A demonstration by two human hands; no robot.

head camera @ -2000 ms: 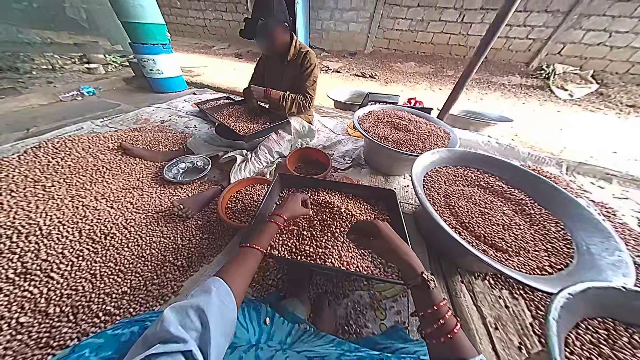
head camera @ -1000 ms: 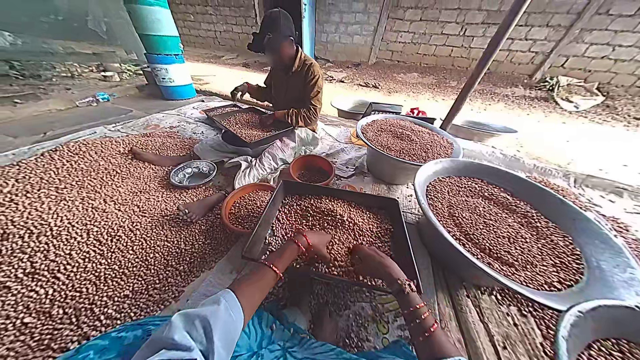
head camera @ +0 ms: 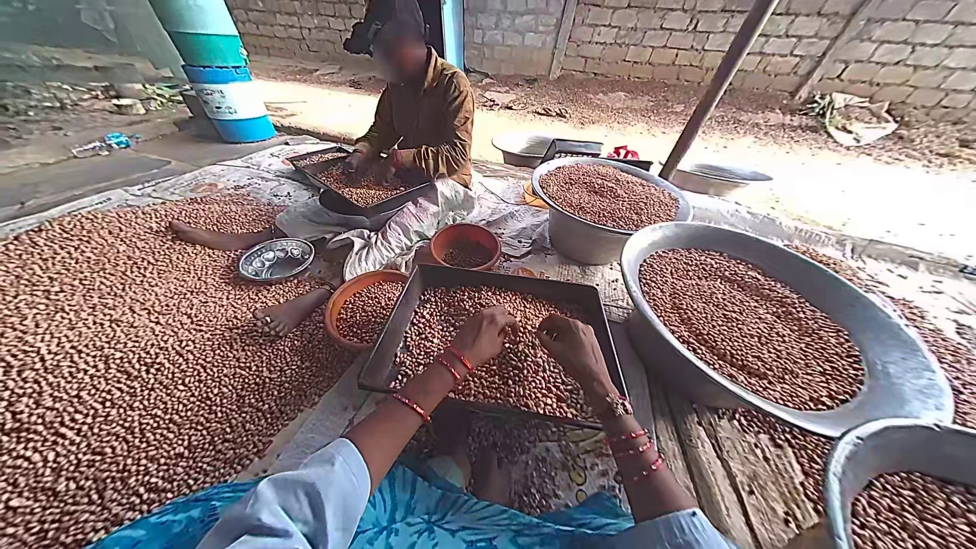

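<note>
A dark rectangular metal tray (head camera: pixel 503 277) stands before me with brown nuts or seeds (head camera: pixel 526 381) spread in it. My left hand (head camera: pixel 486 335) is over the middle of the tray, fingers bent down close to the nuts. Slightly right of it, my right hand (head camera: pixel 573 347) has its fingertips drawn together above the nuts. Whether either hand pinches a nut cannot be seen. Touching or close to the tray's left side is an orange bowl (head camera: pixel 335 305) of nuts, and behind the tray sits a reddish-brown bowl (head camera: pixel 499 242) with darker contents.
Large metal basins (head camera: pixel 907 366), (head camera: pixel 583 232) of nuts stand at the right, with another metal basin (head camera: pixel 839 457) at the lower right corner. A wide heap of nuts (head camera: pixel 137 343) covers the left. A steel plate (head camera: pixel 276 259) lies on it. Another person (head camera: pixel 427 114) sits behind with a tray.
My hands have lifted from the nuts toward the tray's middle since a second ago. The other person's raised hand has come down into their own tray.
</note>
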